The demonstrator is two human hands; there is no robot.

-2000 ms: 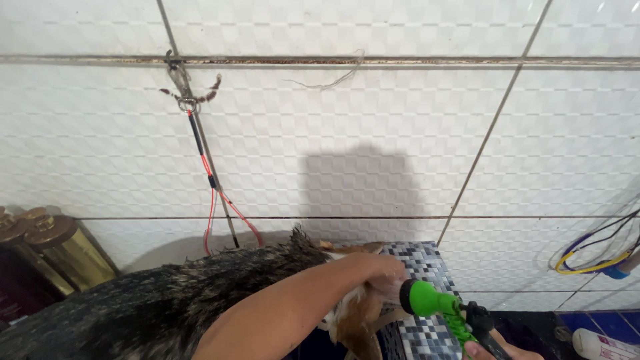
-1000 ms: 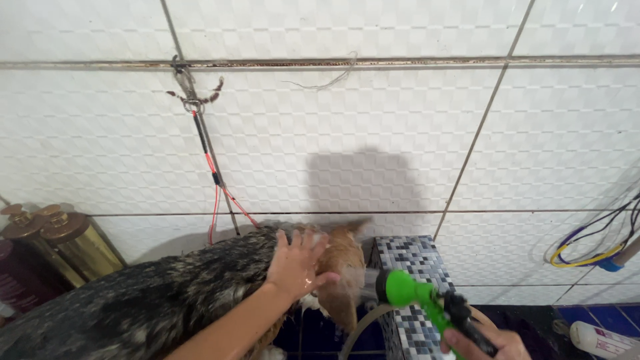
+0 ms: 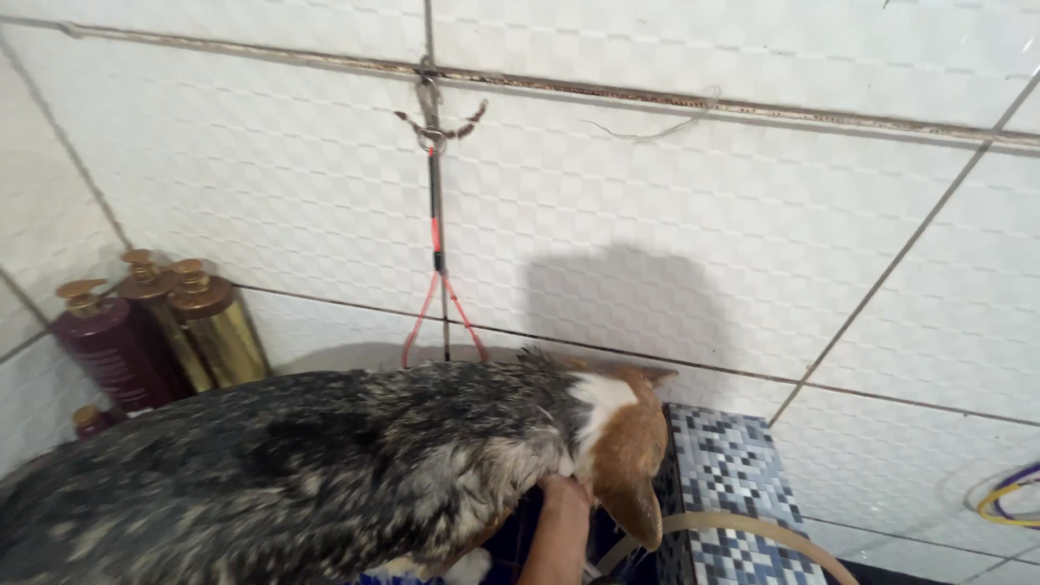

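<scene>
A wet dog [image 3: 325, 463] with a black and grey back, a white neck and a brown head stands along the tiled wall, its head to the right and turned down. What appears to be my left hand [image 3: 566, 490] reaches up from the bottom edge and touches the fur under its neck; the fingers are hidden, so its hold is unclear. My right hand and the green spray nozzle are out of sight. A beige hose [image 3: 751, 524] arches over a mosaic-tiled ledge [image 3: 731, 455] and passes behind the dog's drooping ear.
Pump bottles, one maroon [image 3: 122, 349] and two gold [image 3: 219, 325], stand in the left corner. A red-and-black cord loop [image 3: 436, 244] hangs from a metal clip [image 3: 429, 97] on the wall, behind the dog. Yellow and purple cables [image 3: 1007, 496] hang at the right edge.
My left hand has left the top of the dog's neck and is now beneath it. The green nozzle, earlier spraying at the head, has gone from view. The view has turned left.
</scene>
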